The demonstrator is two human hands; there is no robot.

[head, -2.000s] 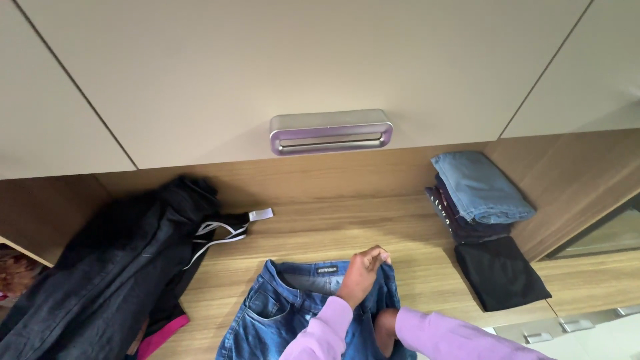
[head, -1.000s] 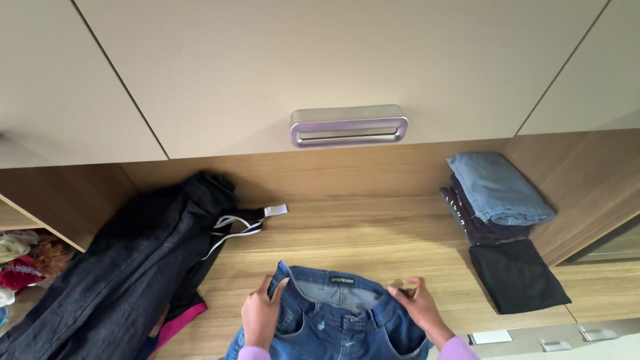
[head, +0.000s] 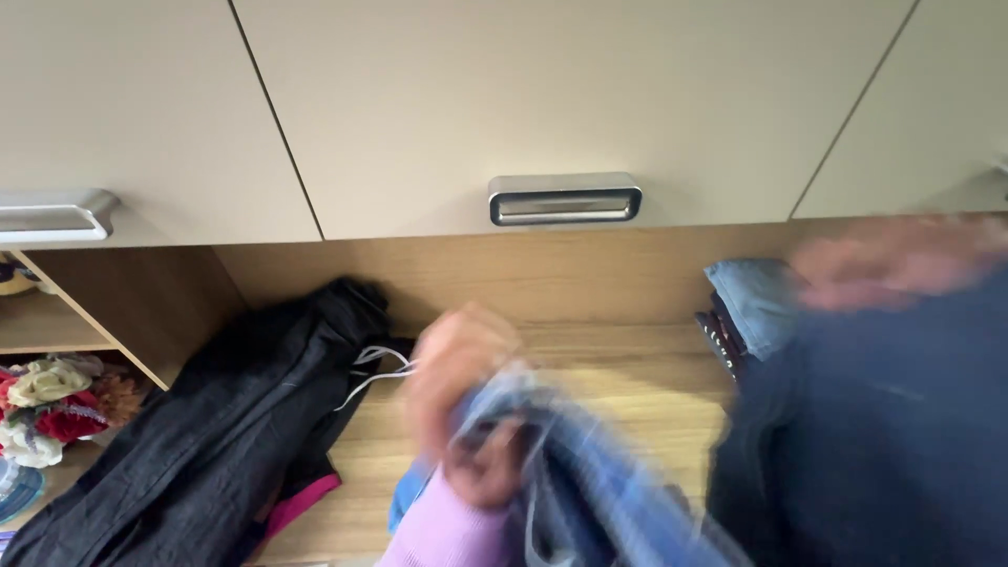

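Observation:
Blue denim jeans point(head: 622, 465) are raised in front of me, blurred by motion. My left hand point(head: 465, 386), at the end of a lilac sleeve, is closed on the bunched waistband. My right hand point(head: 906, 260), strongly blurred at the upper right, grips the top edge of a dark blue part of the denim. That part hides the right side of the shelf and some of the folded stack. Black trousers point(head: 228, 409) lie spread at the left, beside a dark garment with white drawstrings point(head: 382, 370) and a pink edge point(head: 303, 500).
Folded light blue jeans point(head: 748, 303) top a stack of dark clothes point(head: 720, 342) at the right rear of the wooden shelf point(head: 402, 441). Cabinet doors with a metal handle point(head: 565, 201) overhang it. Artificial flowers point(head: 63, 405) stand in the left compartment.
The jeans' waistband was spread between both hands low in the view; now the jeans are lifted, with my right hand raised far to the right and my left hand higher.

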